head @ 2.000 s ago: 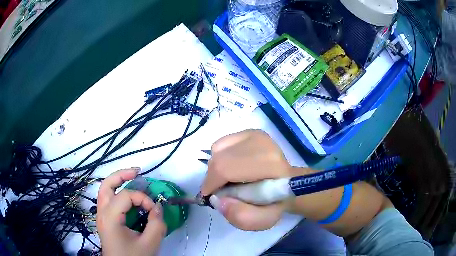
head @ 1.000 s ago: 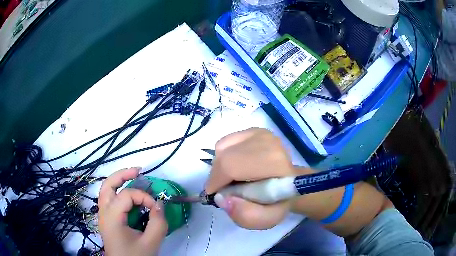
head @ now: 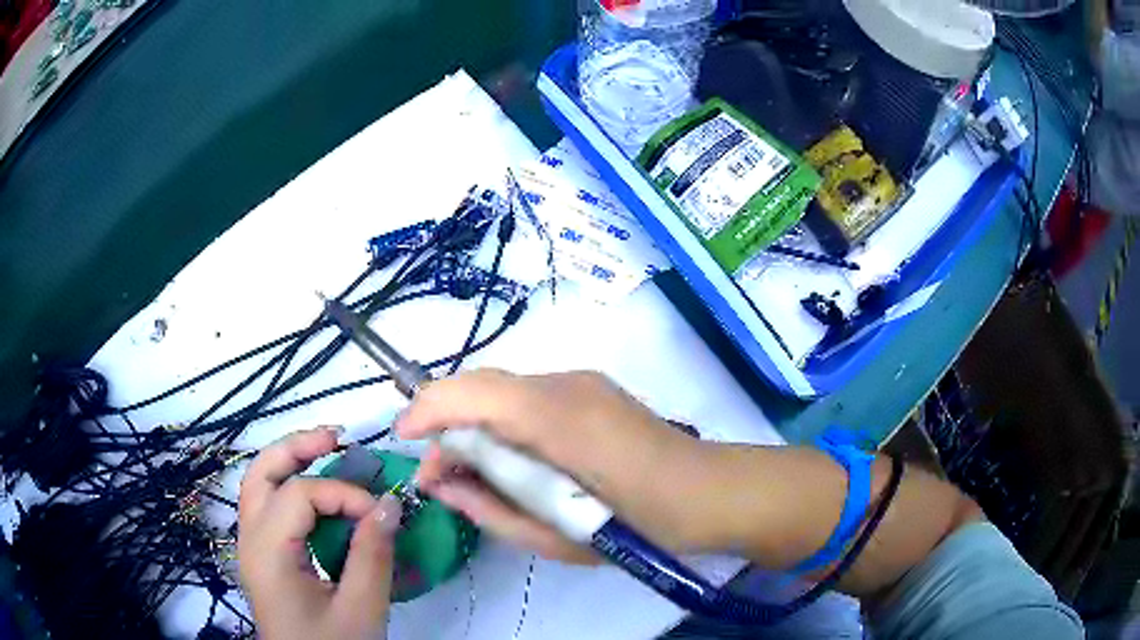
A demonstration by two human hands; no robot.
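My right hand [head: 525, 463] holds the soldering iron [head: 538, 481] by its white-grey grip. Its metal tip points up and left, above the black cables [head: 281, 338] on the paper. My left hand [head: 313, 538] is at the green disc [head: 438, 544], thumb and index finger pinched together over its left part. A small board [head: 406, 498] with silvery parts lies on the disc by the fingertips. What the left fingers pinch is mostly hidden; it looks like a thin cable end. A grey pad [head: 356, 466] shows on the disc.
Board-and-cable assemblies [head: 403, 240] lie at the paper's upper part beside the 3M sheet [head: 588, 231]. The blue tray [head: 750, 319] at upper right holds a green packet [head: 731, 181], a yellow sponge [head: 854, 185] and a clear bottle [head: 640, 75]. Black cables heap [head: 75, 538] at left.
The right hand has swung the iron away from the board; its tip now points up and left over the cables. The left hand has barely moved. The snips' points are no longer visible.
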